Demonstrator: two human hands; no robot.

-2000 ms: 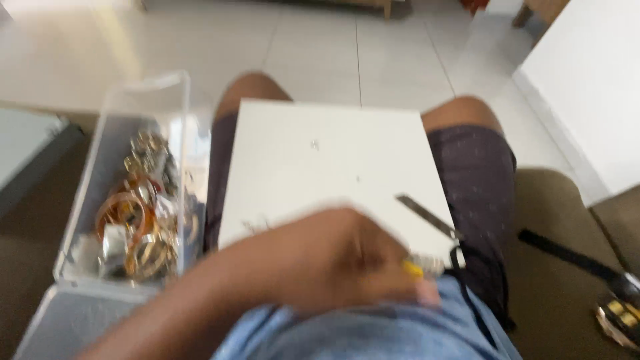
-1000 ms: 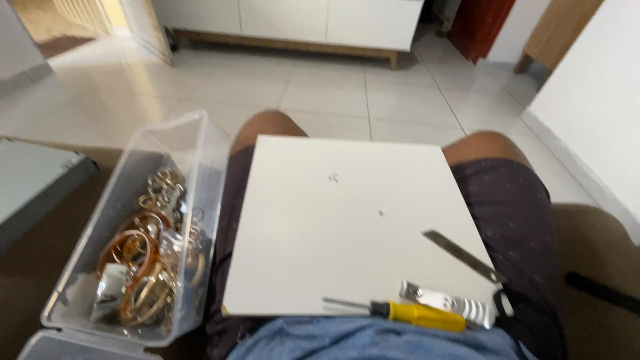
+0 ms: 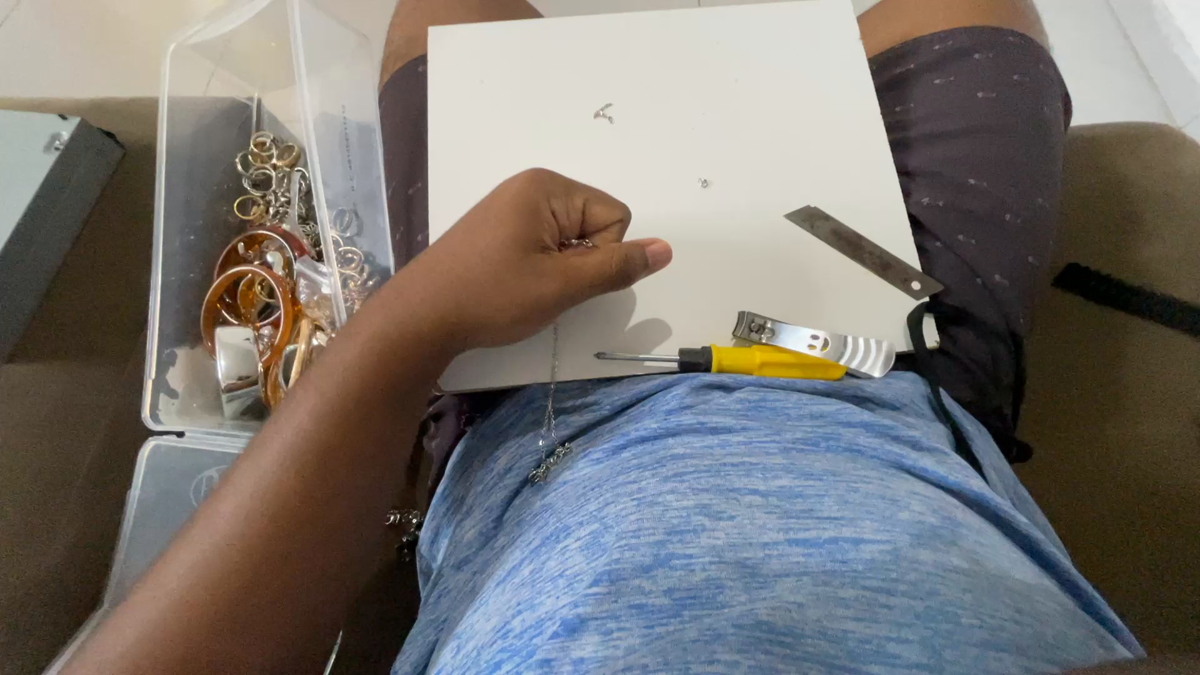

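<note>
My left hand (image 3: 553, 253) is closed in a fist above the left part of a white board (image 3: 525, 112) on my lap. It holds a thin silver chain (image 3: 553, 361), which shows between the fingers and hangs down. A cluster of small ornaments (image 3: 550, 463) at the chain's lower end lies against the blue shirt. On the board's near edge lie a yellow-handled screwdriver (image 3: 778, 362) and a metal nail clipper (image 3: 816, 343), touching. A snap-off cutter blade (image 3: 862, 251) rests to their upper right. Two tiny metal bits (image 3: 605, 113) (image 3: 704, 183) lie farther up. My right hand is out of view.
At the left stands a clear plastic box (image 3: 155, 281) of rings and bangles (image 3: 248, 309), its lid (image 3: 173, 497) folded toward me. More jewellery (image 3: 405, 525) lies beside my shirt. A grey box-like object (image 3: 56, 206) is at far left, a black strap (image 3: 1130, 298) at far right.
My left hand, not seen a second ago, is now over the board with the chain in it. The view has tilted down. A hand seen near the screwdriver two seconds ago has left that spot.
</note>
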